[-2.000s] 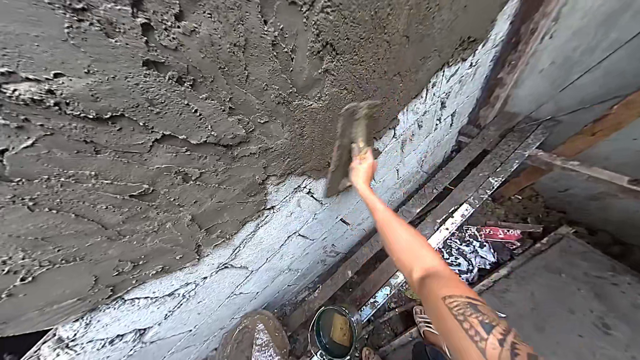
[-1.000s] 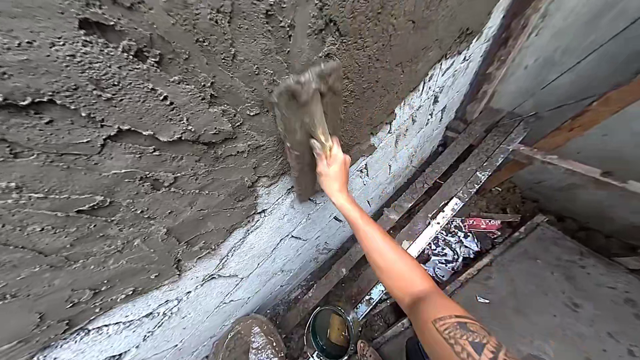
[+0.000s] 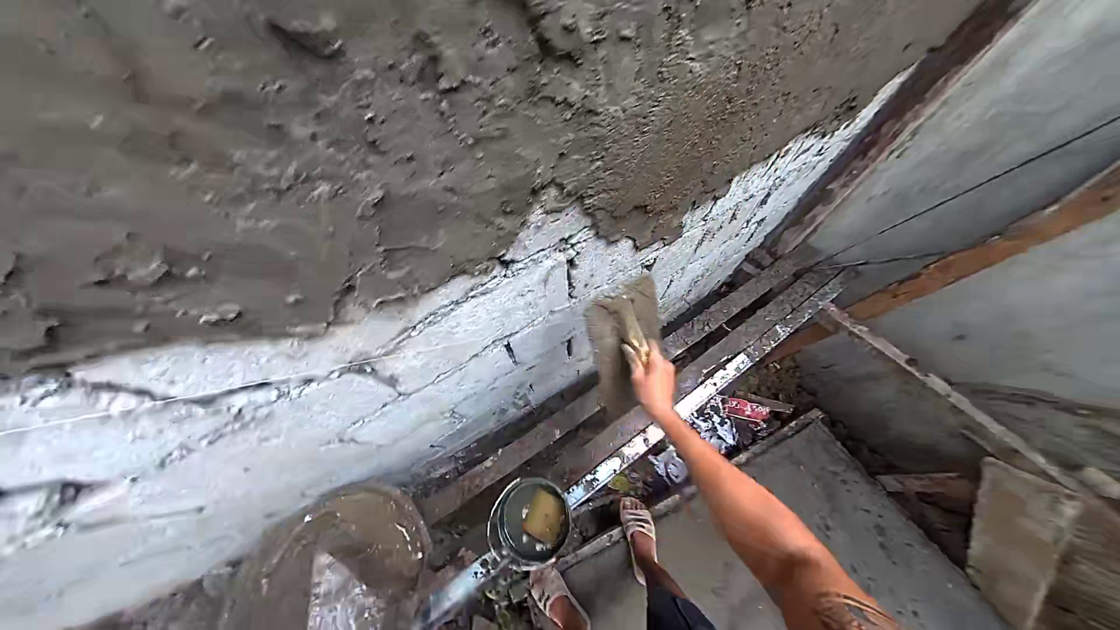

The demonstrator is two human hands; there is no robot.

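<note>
My right hand (image 3: 654, 378) is closed around the handle of a mortar-smeared plastering float (image 3: 623, 337), its blade slightly blurred. The float hangs in front of the pale, unplastered block strip (image 3: 542, 306), below the ragged lower edge of the wet grey plaster (image 3: 420, 166). Whether the blade touches the wall cannot be told. A thin string (image 3: 289, 376) crosses the pale strip. Below stands a round bucket (image 3: 528, 522) with a yellowish block, perhaps a sponge, inside. My left hand is out of view.
A mortar-coated tub (image 3: 350, 542) stands at the lower left. Long boards (image 3: 726, 319) and a paint-spotted metal bar (image 3: 665, 429) run along the wall base. My sandalled feet (image 3: 639, 525) are beside a grey slab (image 3: 814, 507). A wooden brace (image 3: 980, 262) leans at the right.
The float in my right hand has come down off the plastered area to in front of the pale strip and boards. The view has shifted, showing more of the bucket and my feet.
</note>
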